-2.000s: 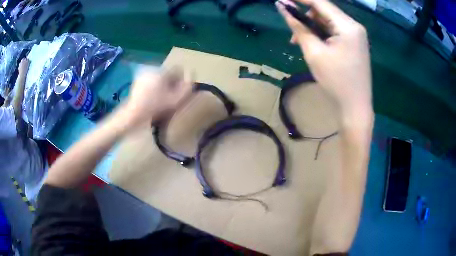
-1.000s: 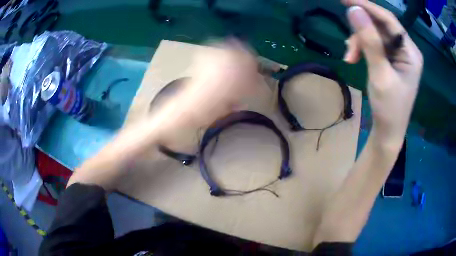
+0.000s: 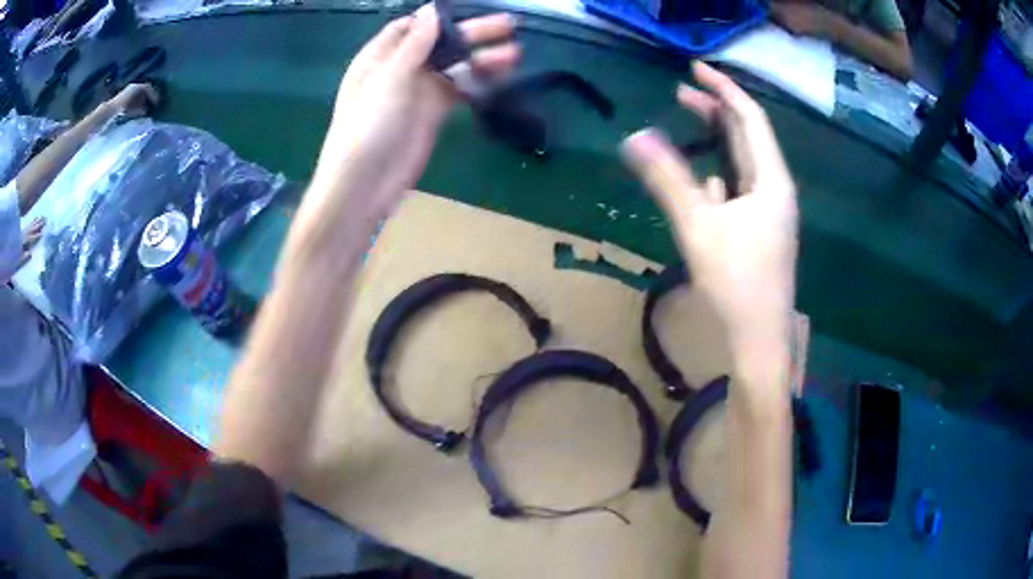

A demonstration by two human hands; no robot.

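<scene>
My left hand [image 3: 413,96] is raised over the green belt, its fingers closed around a dark piece [image 3: 447,36], blurred. A blurred black headband [image 3: 572,85] is beside it; I cannot tell if they are joined. My right hand [image 3: 725,187] is raised at the right, fingers curled around a slim dark part, mostly hidden. Black headbands lie on the tan cardboard [image 3: 397,498]: one at left [image 3: 391,322], one at centre [image 3: 566,364] with a thin wire across its opening, and two at right, an upper [image 3: 652,339] and a lower [image 3: 682,458], partly hidden by my right arm.
A blue can [image 3: 195,277] and a clear plastic bag [image 3: 136,204] are at left. A phone [image 3: 874,452] and a small blue object [image 3: 927,515] are at right. Beyond the belt [image 3: 340,68] are a blue tray [image 3: 680,34] and a person's arm [image 3: 850,40]. Another hand [image 3: 134,100] reaches in at upper left.
My left hand has moved from over the cardboard to over the belt, now with a dark piece in it. My right hand has moved left and lower. A further headband now lies at the cardboard's lower right.
</scene>
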